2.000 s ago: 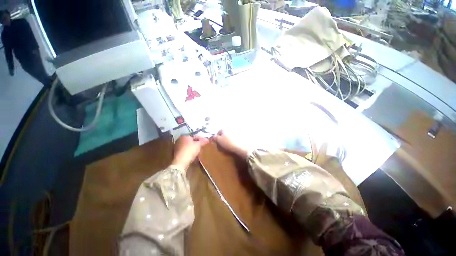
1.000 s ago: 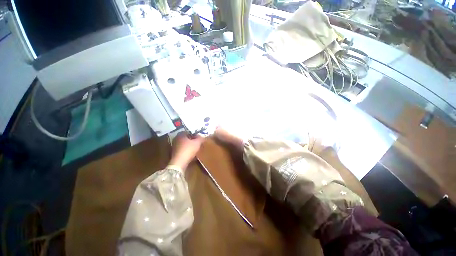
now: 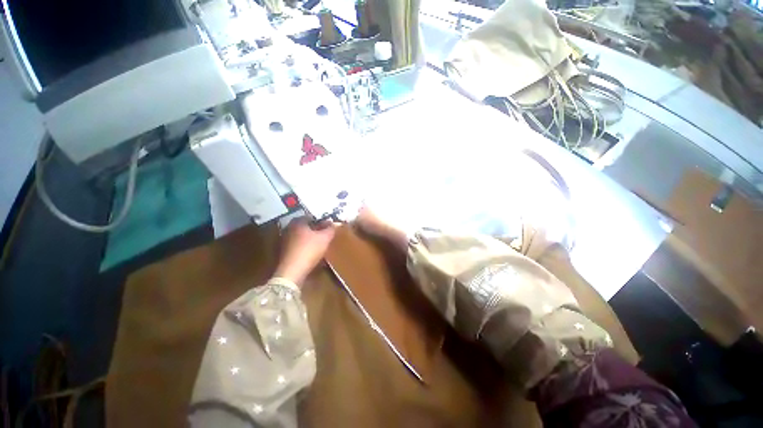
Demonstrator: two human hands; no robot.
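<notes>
A large brown fabric panel [image 3: 192,309] fills the near side below the sewing machine head [image 3: 297,138]. A thin pale line [image 3: 374,324], perhaps a seam edge or binding, runs on it from near my left hand toward the lower right. My left hand [image 3: 304,245] lies on the fabric just below the machine head, fingertips close to the needle area. My right hand [image 3: 378,226] is right of it, fingers on the fabric's far edge, partly lost in glare. The fingertips of both hands are small and unclear, and the presser foot is barely visible.
A control box with a dark screen [image 3: 138,104] stands upper left, above a green cloth [image 3: 159,213]. Cream pieces with dangling cords [image 3: 510,54] lie upper right. Thread cones [image 3: 330,29] stand behind the machine. Brown fabric [image 3: 711,251] with a dark clip lies at far right.
The view has shifted slightly, so the machine head sits further left. My left hand remains on the fabric by the needle area, and my right hand stays beside the head. The person at upper left is out of view.
</notes>
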